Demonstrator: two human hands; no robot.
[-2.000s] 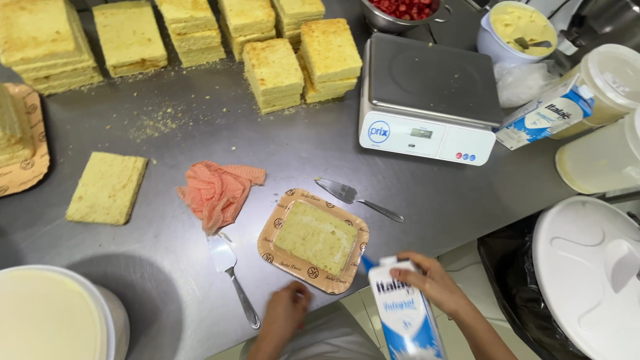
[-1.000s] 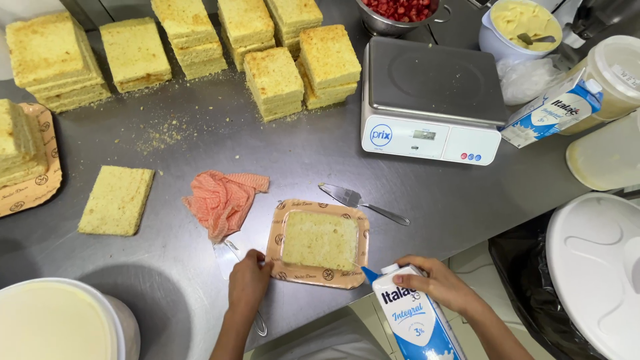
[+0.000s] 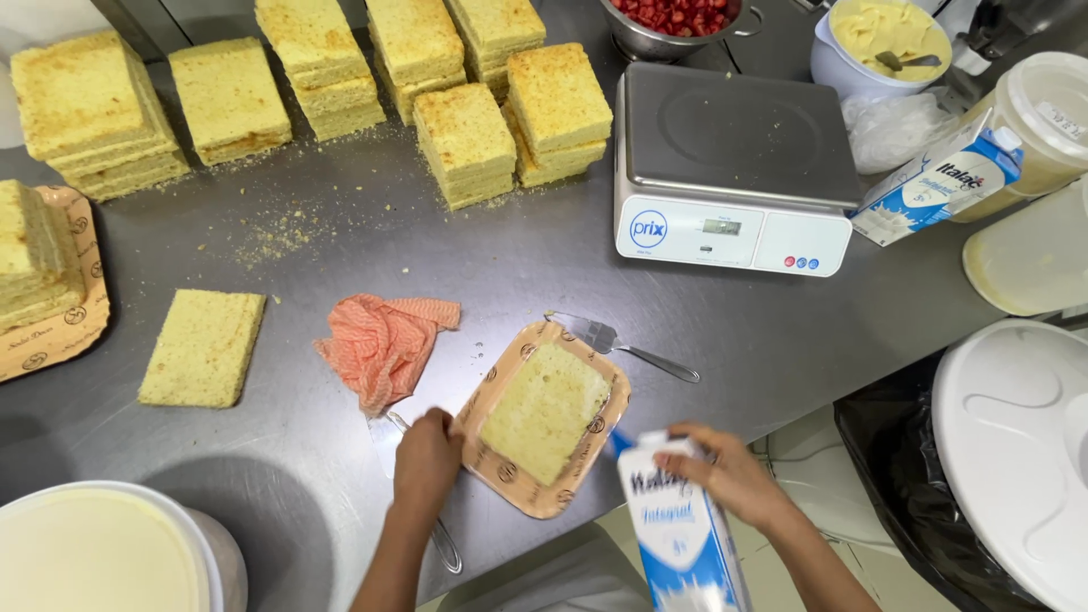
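A thin rectangular sponge cake layer (image 3: 546,411) lies on a peach printed cardboard tray (image 3: 520,495), which sits at a slant near the counter's front edge. My left hand (image 3: 429,463) grips the tray's left rim, fingers closed on it. My right hand (image 3: 722,472) holds an Italac milk carton (image 3: 676,531) by its upper part, just right of the tray; the carton's top is blurred. Behind the tray lies a metal cake server (image 3: 599,337), its blade tip near the rim. Another server's handle (image 3: 447,546) shows past my left wrist. A crumpled orange cloth (image 3: 382,348) lies left of the tray.
Stacked cake layers (image 3: 466,140) line the back; a single layer (image 3: 202,347) lies at left. A Prix scale (image 3: 731,170), a second milk carton (image 3: 939,183) and a cream bowl (image 3: 820,55) stand behind at right. A white tub (image 3: 102,552) is front left, a white lid (image 3: 1011,442) at right.
The tray with its cake layer has turned from nearly square-on a second ago to a slant. My left hand, apart from the tray two seconds ago, is at its left rim.
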